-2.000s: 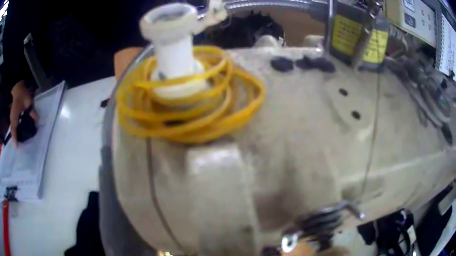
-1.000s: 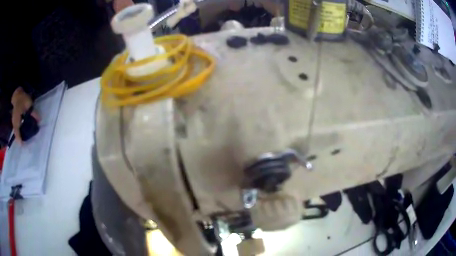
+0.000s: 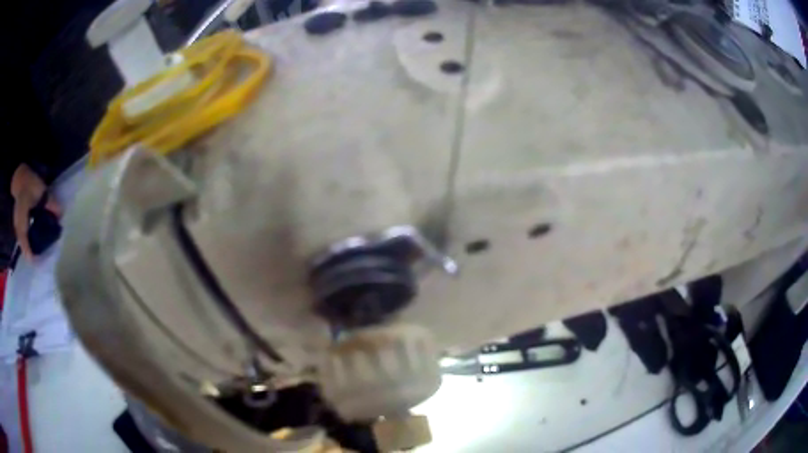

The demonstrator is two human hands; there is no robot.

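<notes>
The cream sewing machine head (image 3: 567,115) fills most of the view, blurred. Its round dark tension dial (image 3: 363,283) sits at the front, above a ribbed cream knob (image 3: 379,367). The presser foot area at the bottom edge is cut off and unclear. Light falls on the white table (image 3: 505,416). Thread snips (image 3: 532,354) lie flat under the machine arm. Small black fabric pieces (image 3: 640,332) lie right of them. Neither of my hands can be made out.
Black-handled scissors (image 3: 700,389) lie at the lower right. Yellow cord (image 3: 186,106) loops around a white post at upper left. Another person's hand (image 3: 32,208) holds something dark over papers (image 3: 40,296) at the left edge. A red strip (image 3: 24,403) hangs from a binder clip.
The view has shifted right and down over the machine. The cord and post now sit further left, and the snips and scissors show more fully. A tan patch seen low earlier is no longer distinct.
</notes>
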